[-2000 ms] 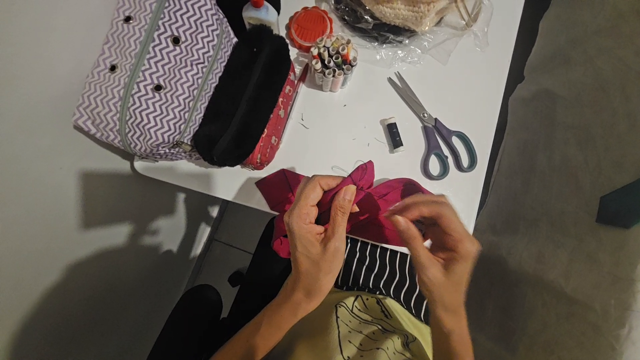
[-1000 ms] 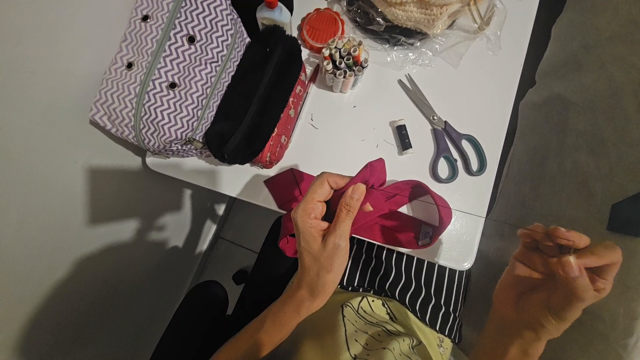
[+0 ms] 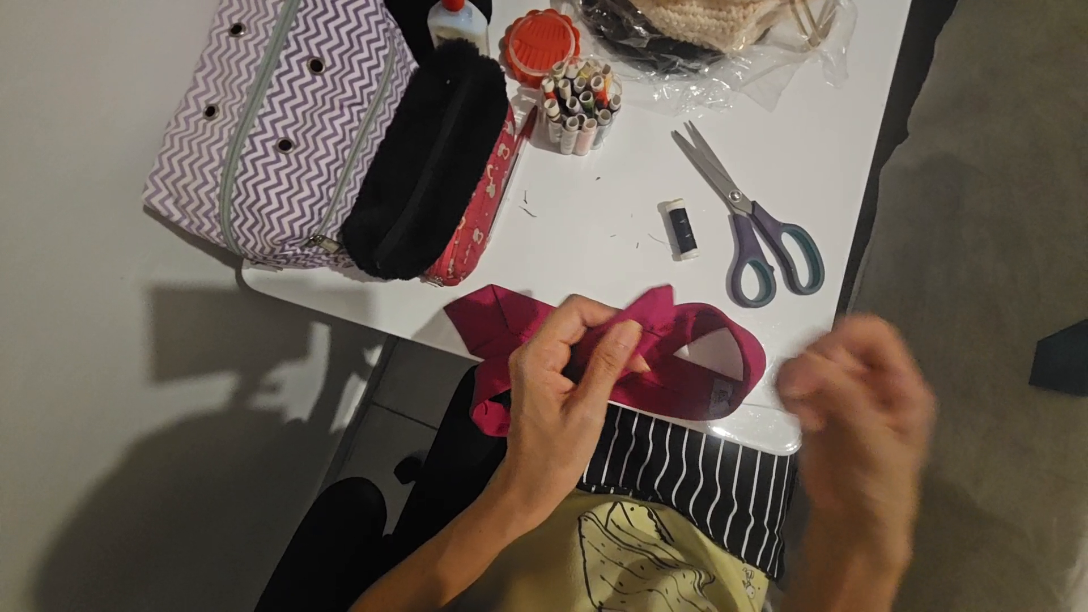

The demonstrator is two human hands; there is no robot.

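Observation:
My left hand (image 3: 565,391) pinches a magenta fabric band (image 3: 739,353) between thumb and fingers at the table's near edge. The band loops out to the right, with a small tag on it, and its pointed ends spread left and up. To the right of the band, off the table edge, my right hand (image 3: 858,382) is blurred with its fingers curled; whether a needle or thread is in it cannot be seen. Beyond the band lie a spool of dark thread (image 3: 682,229) and scissors (image 3: 738,197) with purple and teal handles, blades slightly apart.
On the white table (image 3: 578,229) stand a zigzag-patterned bag (image 3: 280,127), a black fuzzy pouch (image 3: 429,161), a red pouch (image 3: 478,212), a glue bottle (image 3: 459,25), a red lid (image 3: 541,44), a tub of thread spools (image 3: 581,106) and a plastic bag (image 3: 722,42) holding knitting. Thread scraps lie between them.
My right hand moved from beside the fabric out to the far right, then partway back toward it. My left hand has kept its hold on the magenta fabric.

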